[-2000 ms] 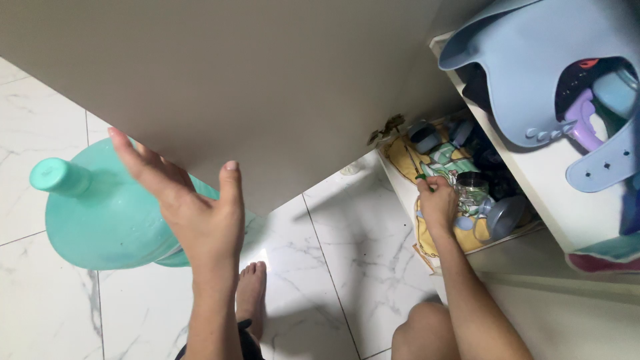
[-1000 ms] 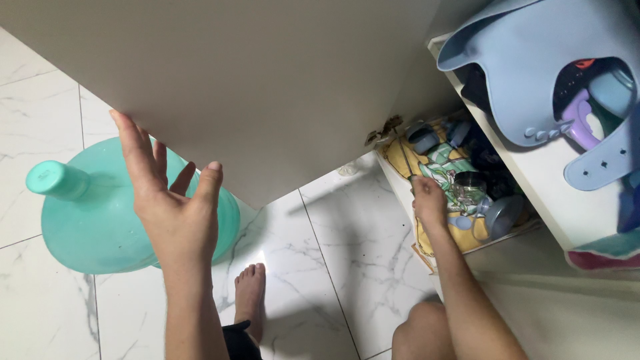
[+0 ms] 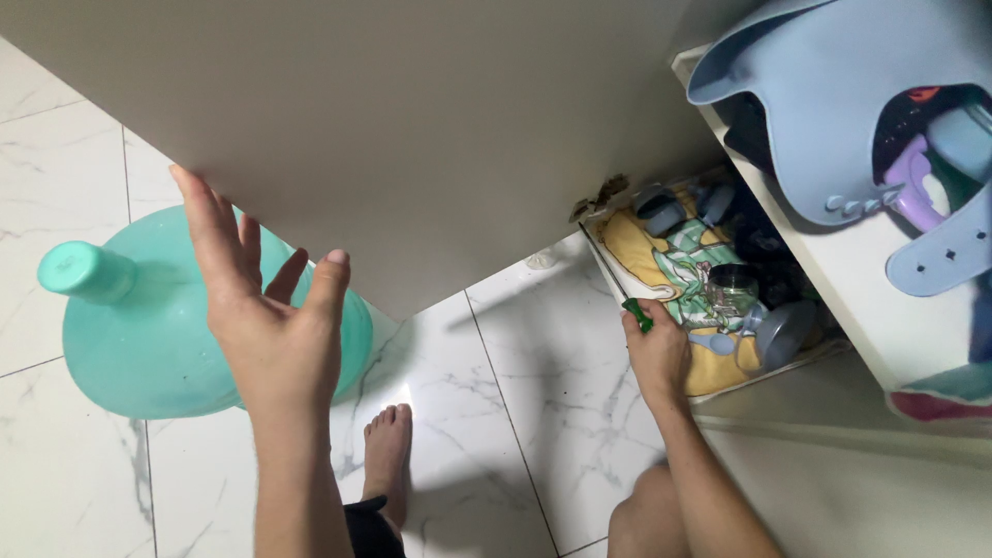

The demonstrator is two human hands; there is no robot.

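Observation:
My left hand rests its fingertips against the edge of a grey cabinet door, with the fingers spread and nothing held. My right hand is shut on the green handle of a screwdriver. Its thin dark shaft points up and left to the door's lower corner, close to a damaged, broken patch of the door's edge. Whether the tip touches the door cannot be told. Just right of that hand, the lower drawer holds yellow and green cloth, a clear jar and a blue-grey spoon.
A large turquoise water jug stands on the marble-look tile floor behind my left hand. An upper white drawer juts out at the right, with a blue silicone bib over it. A bare foot is below.
My right hand has moved down a little, and the screwdriver shaft now shows plainly along the drawer's edge. My left hand has stayed at the door's edge.

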